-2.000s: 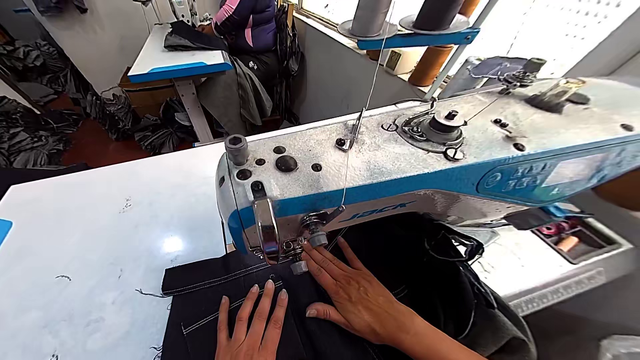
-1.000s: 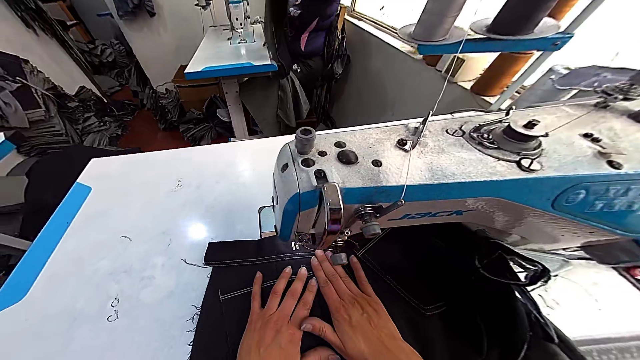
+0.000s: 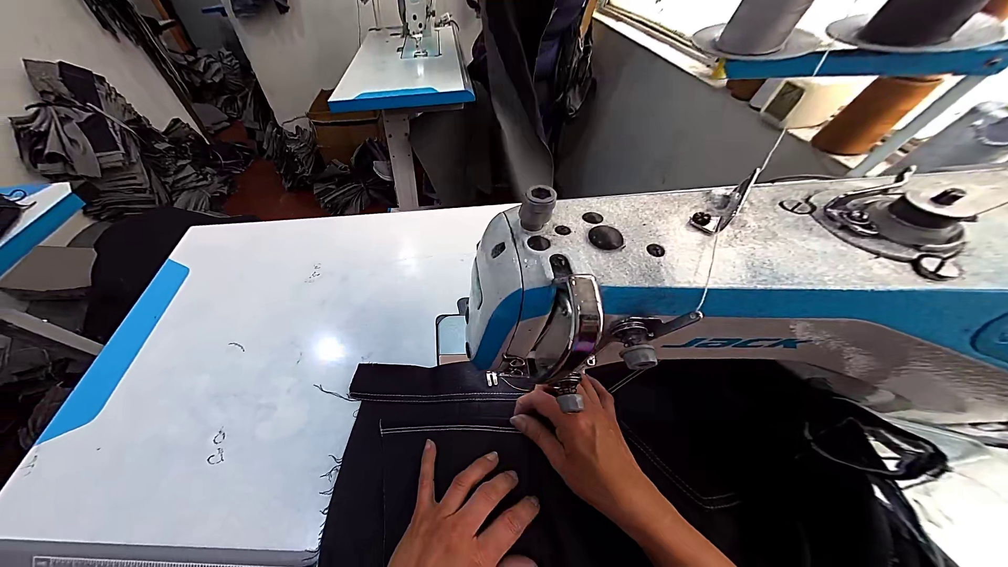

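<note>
A dark fabric garment piece [image 3: 441, 453] with pale stitch lines lies on the white sewing table, partly under the head of a Jack sewing machine [image 3: 535, 307]. My left hand [image 3: 472, 512] rests on the fabric with its fingers spread, holding nothing. Just right of the needle area is my right hand [image 3: 587, 441], its fingers bent and thumb near the index finger at the cloth; the machine's tension knob partly hides the fingertips, so a grip cannot be made out. Frayed threads hang from the fabric's left edge.
The white table [image 3: 260, 354] extends left of the fabric. Thread cones [image 3: 764, 27] stand on a rack at upper right. Behind are another sewing table [image 3: 402, 71] and heaps of dark cloth [image 3: 102, 142]. More dark garment [image 3: 756, 441] bunches right of my right hand.
My right hand's fingers, laid out flat a second ago, are now bent near the needle area. My left hand's fingers have spread apart and the hands have separated. The view has shifted.
</note>
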